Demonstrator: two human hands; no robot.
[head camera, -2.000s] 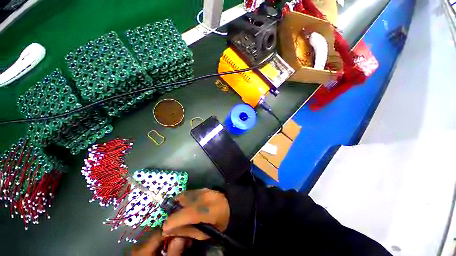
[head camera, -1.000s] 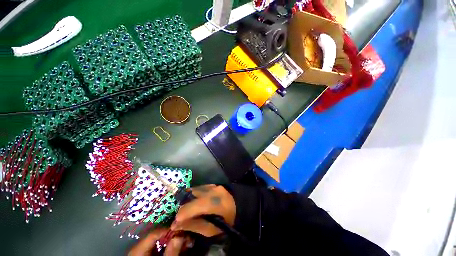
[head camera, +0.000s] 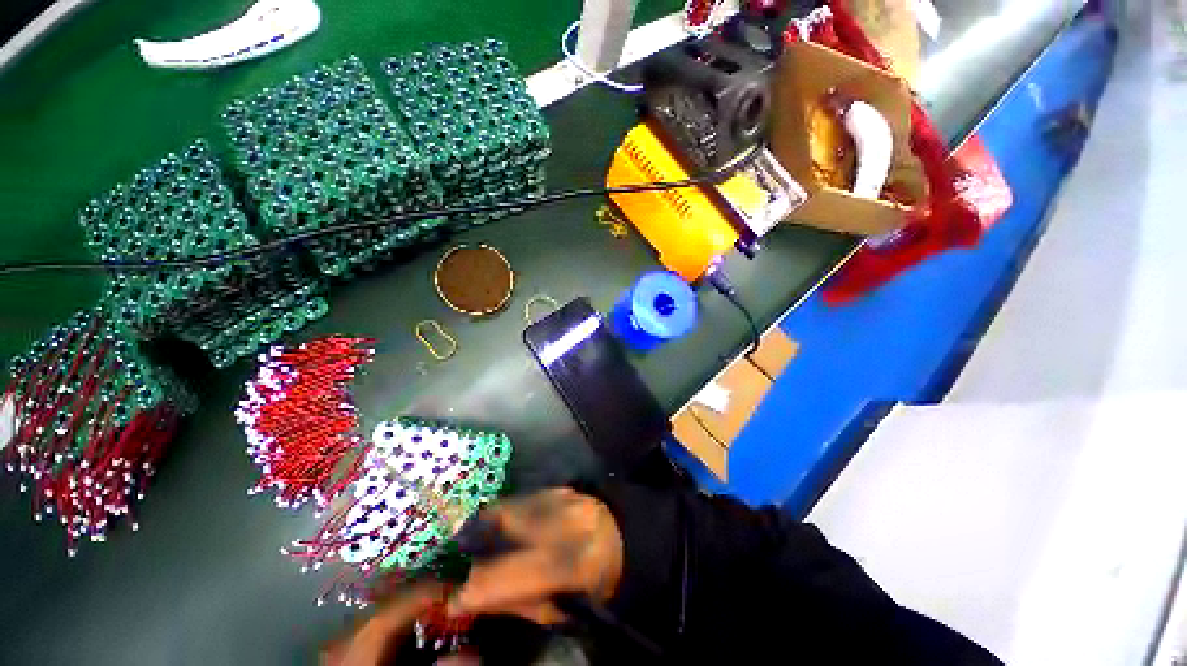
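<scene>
The whitish-green PCB panel (head camera: 423, 481) lies on the dark mat, with red leads hanging off its left and lower sides. My right hand (head camera: 560, 553), blurred, is over its lower right corner and holds the soldering iron (head camera: 484, 531); the iron's tip is too blurred to place. My left hand (head camera: 384, 631), blurred and cut off by the bottom edge, is below the panel. Red lead wires with white ends (head camera: 443, 622) are at its fingertips, partly hidden. A heap of loose red leads (head camera: 306, 416) lies left of the panel.
Behind are stacked bare PCB panels (head camera: 326, 156), a round brown tin (head camera: 474, 280) and the iron cable (head camera: 547, 199). Wired panels (head camera: 91, 429) lie left. At right are the phone (head camera: 596, 377), blue solder reel (head camera: 661, 310), orange station (head camera: 670, 202), black holder (head camera: 709, 98) and cardboard box (head camera: 846, 137).
The view has shifted, so the bench things appear farther right. The white curved piece has moved right along the green surface behind the stacks. The iron and both hands are more blurred, still around the panel.
</scene>
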